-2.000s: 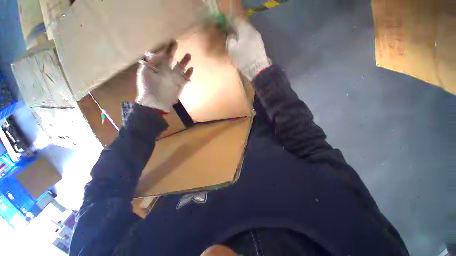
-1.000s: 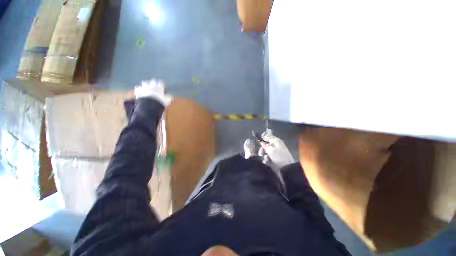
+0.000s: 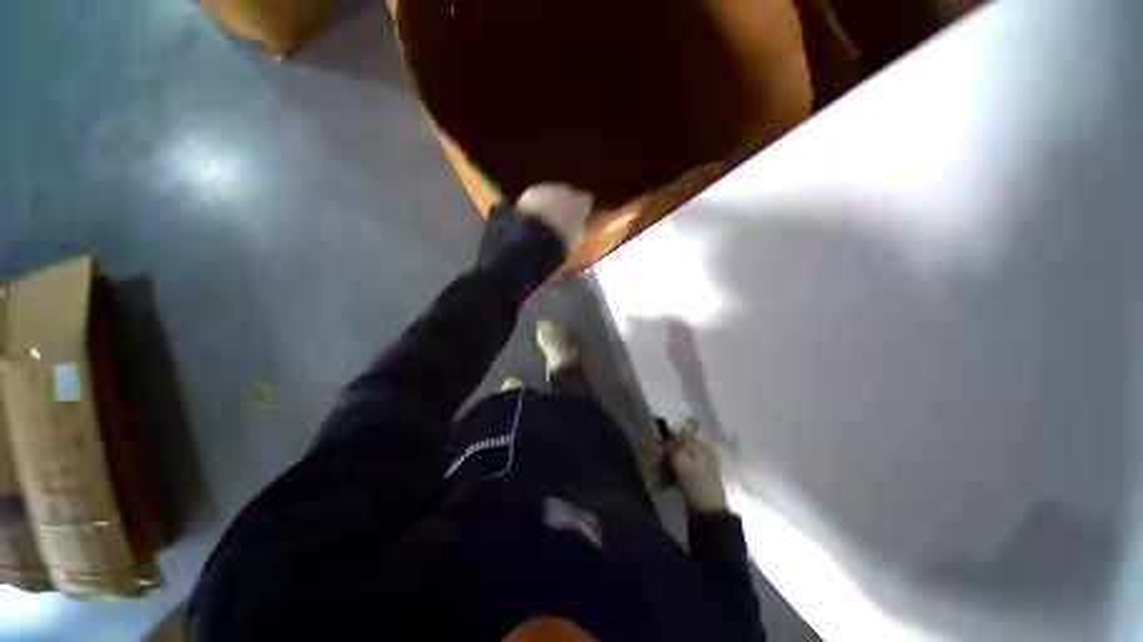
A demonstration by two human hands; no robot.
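Note:
A large open brown carton (image 3: 461,153) with a dark hollow stands at the top centre, against the white-topped table. My left hand (image 3: 559,211), in a white glove, is at the carton's near edge; it looks closed on that edge, the fingers hidden. My right hand (image 3: 694,467), gloved, is low beside the table edge, shut on a small dark tool (image 3: 663,430) whose end sticks out past the fingers. The tool looks like a cutter, but its tip is unclear.
The white-topped table (image 3: 928,364) fills the right side. Cartons with a small white label (image 3: 60,439) stand at the left on the shiny grey-blue floor (image 3: 270,282). Another carton (image 3: 270,15) shows at the top left edge. My shoes (image 3: 552,345) are below the open carton.
The view has turned towards the table. My left hand has left the closed carton and is now at the open carton's edge. My right hand still holds the small tool beside the table.

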